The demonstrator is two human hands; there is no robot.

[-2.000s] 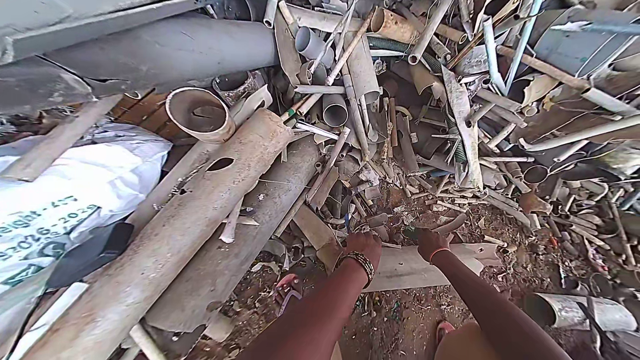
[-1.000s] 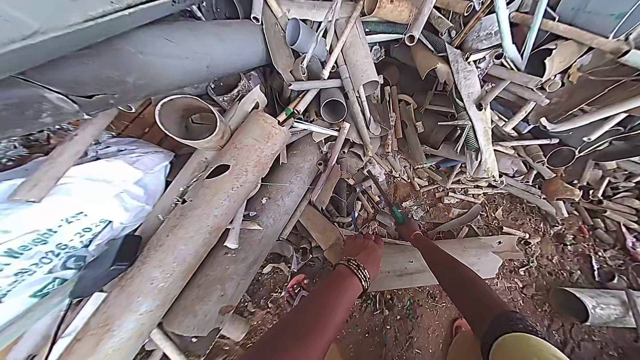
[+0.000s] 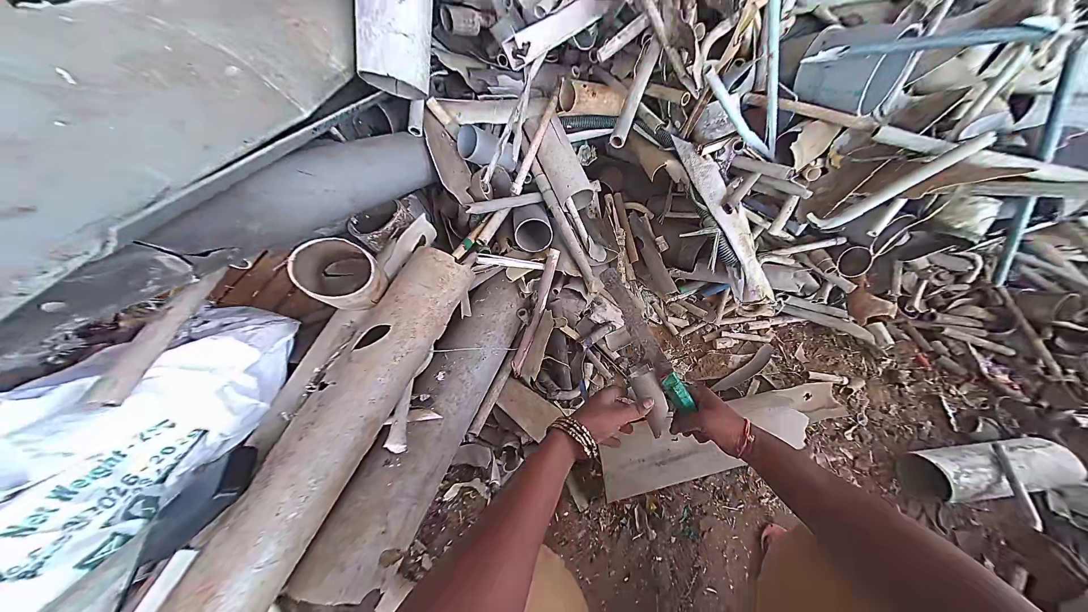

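Observation:
My right hand [image 3: 710,418] is closed around the green handle of a long-bladed tool [image 3: 637,327], whose dark, flat blade points up and away from me. Just left of that handle, my left hand [image 3: 608,416] holds a short piece of grey plastic pipe [image 3: 649,401] by its side, with the blade right behind it. Beneath both hands lies a flat, pale plastic sheet piece [image 3: 671,463] on the soil. Which kind of blade it is cannot be told.
Long, wide pipes [image 3: 340,425] lie at the left beside a white printed sack [image 3: 144,425]. Scrap pipes and fragments [image 3: 731,221] are heaped ahead. A cut pipe [image 3: 990,469] rests on the soil at right. A grey panel [image 3: 153,102] fills the upper left.
The tool's blade, raised near my right hand a second ago, now lies against the short pipe piece in my left hand. The view has shifted.

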